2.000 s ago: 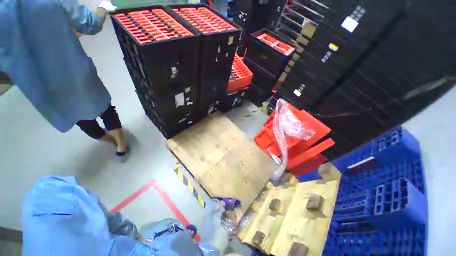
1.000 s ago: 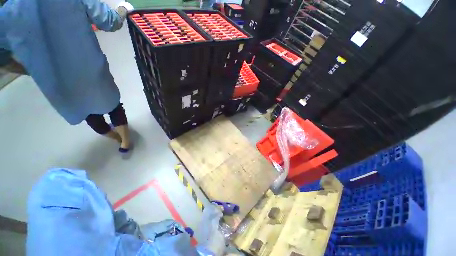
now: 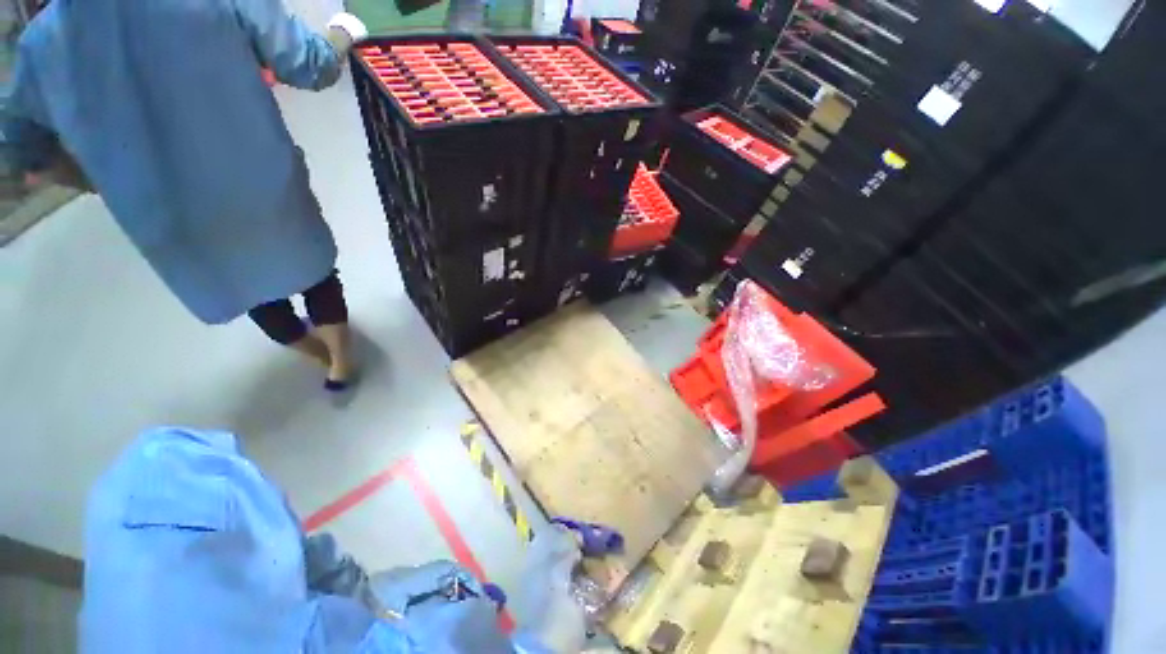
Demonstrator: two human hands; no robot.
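A flat tan wooden board (image 3: pixel 588 415) lies on the floor in front of me, with a yellow-black striped edge. An upturned pale pallet piece (image 3: pixel 767 575) with brown blocks overlaps its near end. Purple footwear (image 3: pixel 591 535) shows at the board's near edge. Neither of my hands can be made out. Light-blue clothing (image 3: pixel 198 537) fills the bottom left; a tiny skin-toned patch beside it is too small to identify.
Black crates (image 3: pixel 492 205) with filled red trays stand behind the board. A person in a blue smock (image 3: pixel 205 166) touches their top edge. Red trays with clear film (image 3: pixel 799 371) lie right of the board. Blue plastic pallets (image 3: pixel 1023 562) and tall wrapped black crates (image 3: pixel 959 230) stand right.
The view has shifted, so the scene sits lower and further right. The person at the crates keeps a gloved hand at their edge. No object changes hands visibly.
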